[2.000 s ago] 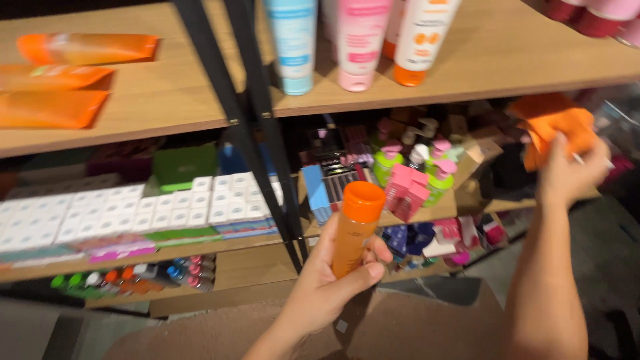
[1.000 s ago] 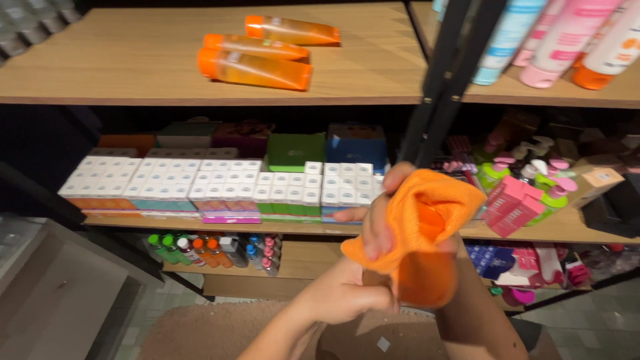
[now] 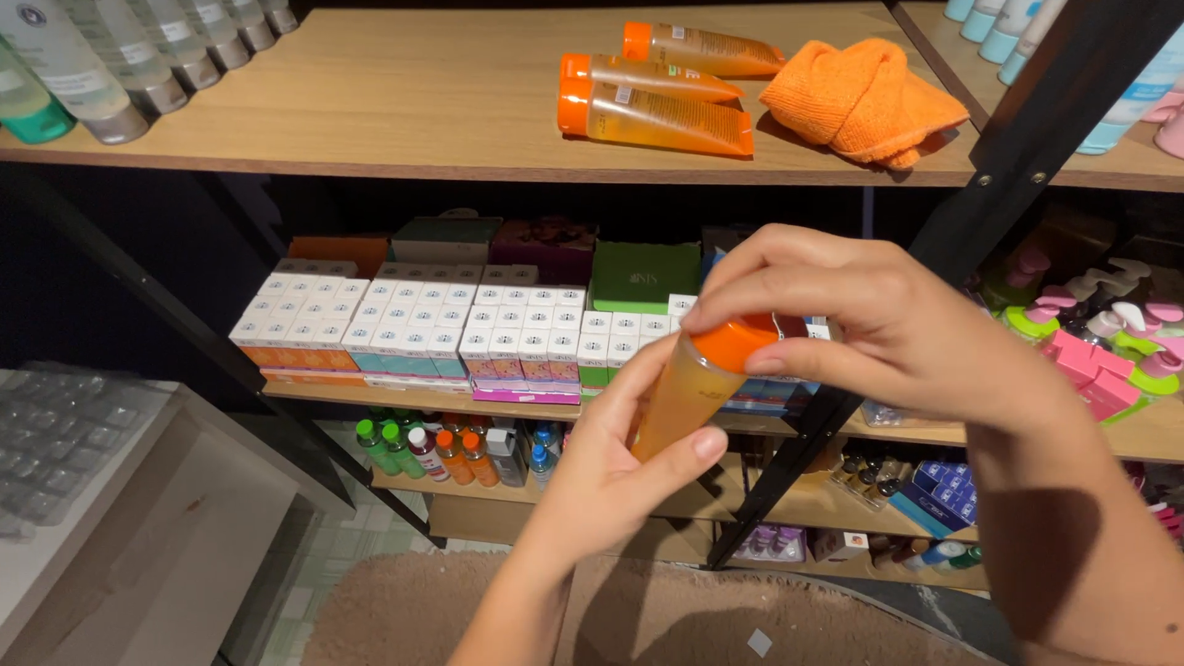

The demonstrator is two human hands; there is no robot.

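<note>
My left hand point(image 3: 615, 453) is wrapped around the body of an amber plastic tube point(image 3: 686, 393) with an orange cap point(image 3: 735, 342), tilted with the cap up and to the right. Thumb and fingers of my right hand point(image 3: 823, 324) grip that cap. Beyond my hands, a crumpled orange cloth point(image 3: 860, 102) lies on the top wooden shelf. Beside it, to the left, lie several similar orange-capped tubes, the nearest tube point(image 3: 661, 118) close to the shelf's front edge.
Clear bottles point(image 3: 92, 69) stand at the top shelf's left. Small white-topped boxes point(image 3: 407, 310) fill the middle shelf, with small capped bottles point(image 3: 416, 453) below. A black metal post point(image 3: 1013, 139) rises at the right, near pump bottles point(image 3: 1031, 319). A white cabinet point(image 3: 185, 518) stands at the left.
The orange cloth has left my hands and now lies on the top shelf beside the tubes. The tube it partly covered is now bare, with my right hand on its cap.
</note>
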